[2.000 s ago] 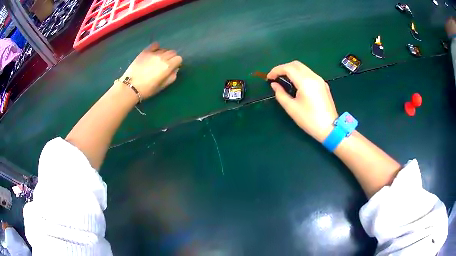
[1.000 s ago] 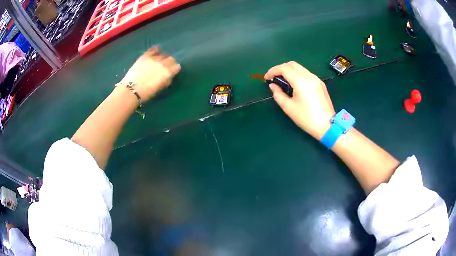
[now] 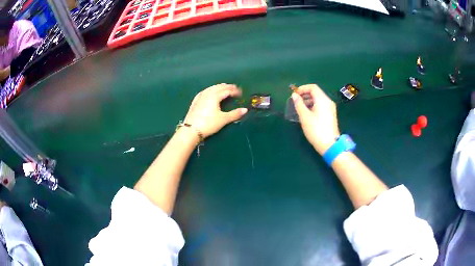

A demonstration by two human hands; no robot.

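A black watch housing (image 3: 261,101) with yellow and white patches inside lies on the green mat in front of me. My left hand (image 3: 214,108) is just left of it, thumb and fingers apart, with nothing seen in it; its fingertips are slightly blurred. My right hand (image 3: 316,111) is right of the housing and pinches a thin display module (image 3: 292,111) by its upper part. The module looks greyish and glossy, with a small orange-gold tail at the top by my fingertips. My fingers hide part of it.
Another housing (image 3: 349,92) lies right of my right hand, with a display (image 3: 378,79) and several small parts beyond. Two red round pieces (image 3: 419,126) lie at right. A red tray (image 3: 187,14) is at the far edge, a metal upright (image 3: 66,28) at left. Other people's sleeves show at both sides.
My left hand has moved right, close beside the housing. The display in my right hand has turned, its tail now pointing up and its face looking greyish. The view has shifted.
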